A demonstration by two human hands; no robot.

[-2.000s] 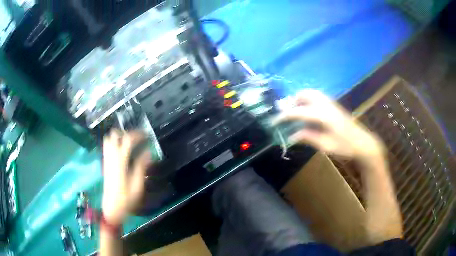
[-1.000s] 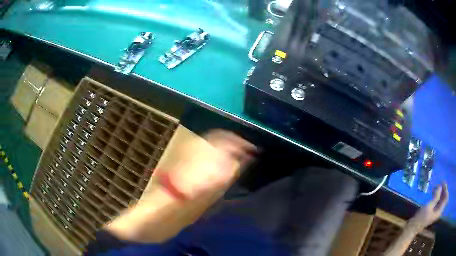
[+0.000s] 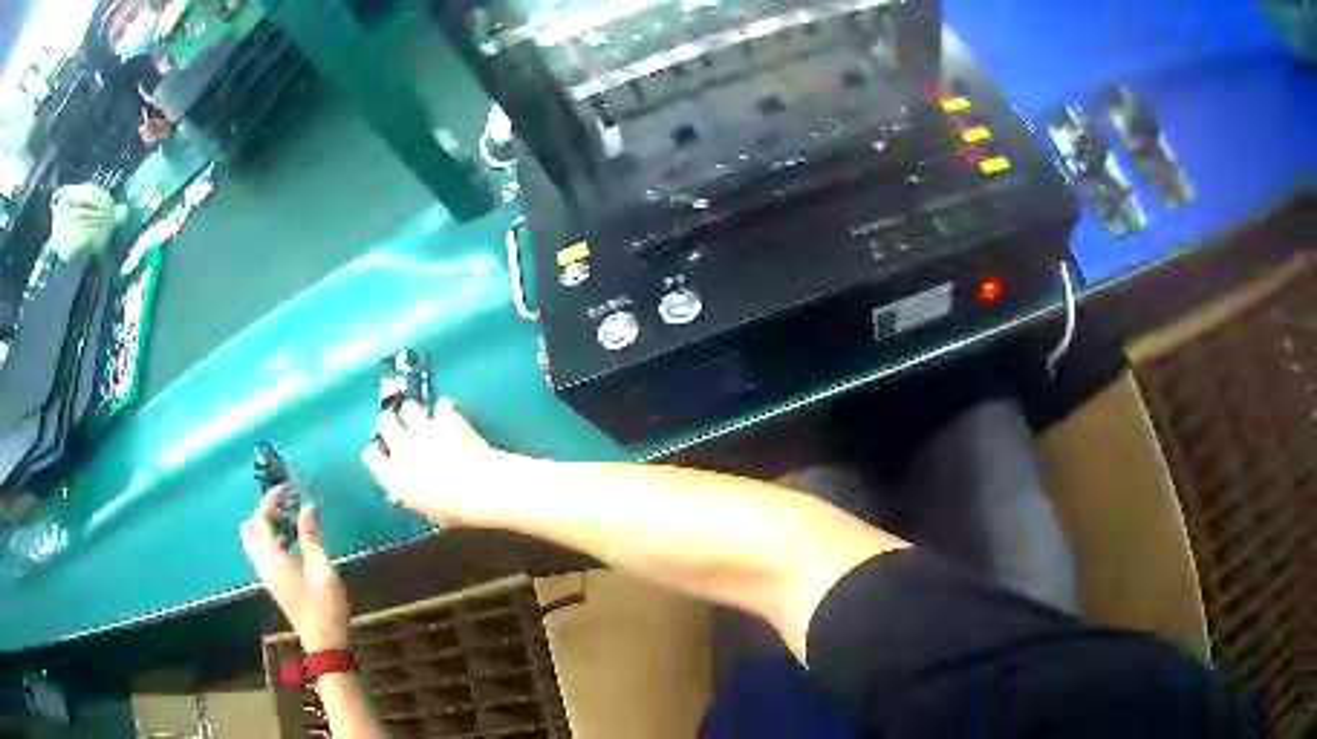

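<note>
My left hand (image 3: 303, 566), with a red band at the wrist, has its fingers closed around the lower part of a narrow circuit board (image 3: 270, 466) at the green mat's front edge. My right hand (image 3: 433, 465) reaches across to the left and grips a second circuit board (image 3: 406, 375) from above. Its fingers hide the lower part of that board. Both boards are on or just above the mat; the exact height cannot be told.
The black test fixture (image 3: 722, 378) stands right of my hands, its small red light lit. Two circuit boards (image 3: 1101, 171) lie on the blue mat (image 3: 1228, 87). Partitioned cartons stand below the bench at left (image 3: 433, 667) and right (image 3: 1254, 433). Another person's gloved hand (image 3: 87, 217) shows upper left.
My right hand has moved from beside the boards on the blue mat to a board on the green mat. My left hand has moved from above the left carton to the other board there.
</note>
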